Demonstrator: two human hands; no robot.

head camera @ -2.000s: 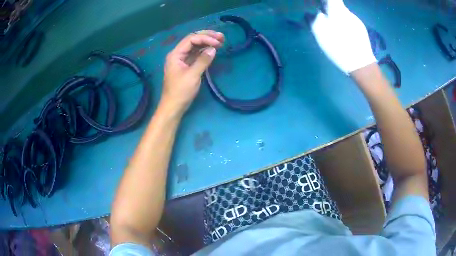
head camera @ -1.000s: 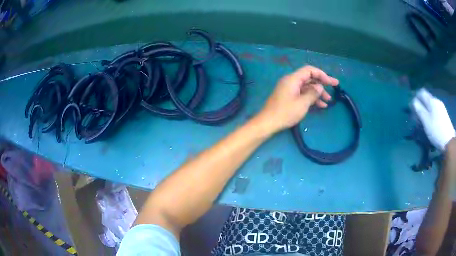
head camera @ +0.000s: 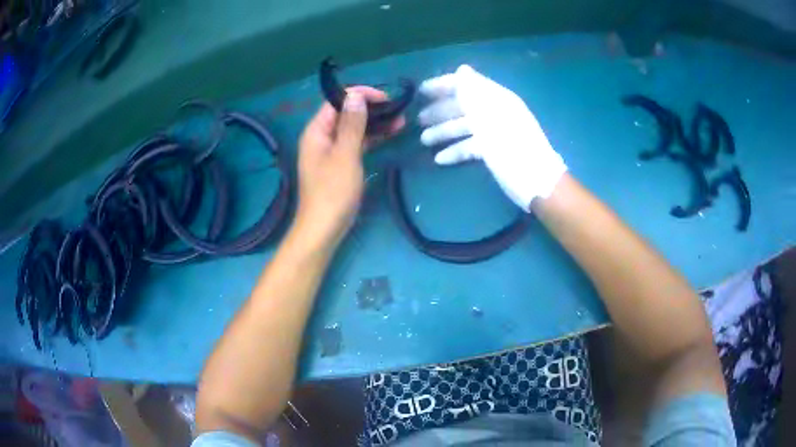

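My bare left hand [head camera: 336, 161] holds a small black C-shaped yoke [head camera: 380, 108] above the bench, its open side facing away from me. My white-gloved right hand [head camera: 493, 131] is just right of the yoke, fingers spread, fingertips close to its right end; I cannot tell if they touch. A black headband [head camera: 463, 251] lies on the bench below both hands; my right hand and forearm hide its upper right part. Loose black yokes [head camera: 689, 157] lie in a tangle on the right.
A pile of overlapping headbands [head camera: 144, 209] covers the left of the blue-green bench [head camera: 436, 323]. A dark green strip [head camera: 524, 19] runs along the far side. A carton's small black parts among white material [head camera: 751, 323] show below the right edge, with pale crumpled contents at lower left.
My right hand has come from the loose yokes on the right to beside my left hand. My left hand has left the headband's upper end and now holds a yoke. The camera view has shifted.
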